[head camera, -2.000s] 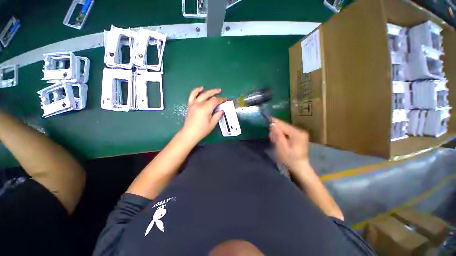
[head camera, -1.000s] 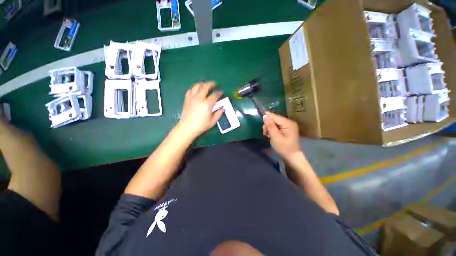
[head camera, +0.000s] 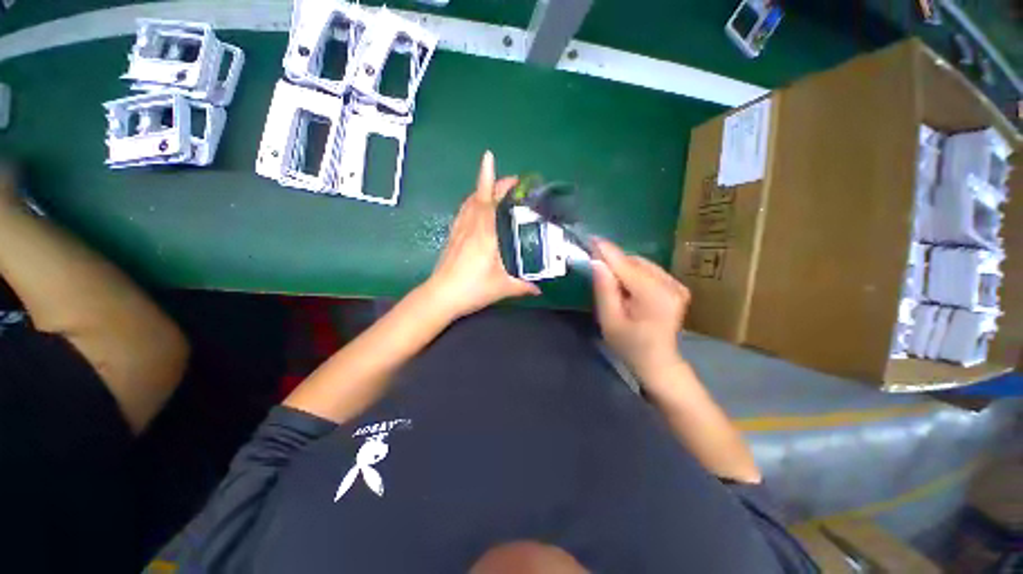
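A white housing frame (head camera: 542, 269) lies on the green bench in front of me. My left hand (head camera: 480, 244) is at its left side, thumb near its lower edge and a finger pointing up and away. My right hand (head camera: 638, 294) grips the slim handle of the small mallet (head camera: 550, 203). The mallet's blurred head, yellow-green at its left end, is over the far end of the frame and hides part of it. I cannot tell whether the head touches the frame.
Stacked white housings (head camera: 371, 157) stand left of my hands, with smaller stacks (head camera: 164, 131) further left. A pale metal rail (head camera: 482, 42) and post cross behind. An open carton (head camera: 825, 224) of white housings is at the right. Another person's arm (head camera: 95, 294) is at the left.
The frame has turned more upright, and my left hand has moved from its top to its left side. The mallet head is now over the frame. The view has shifted.
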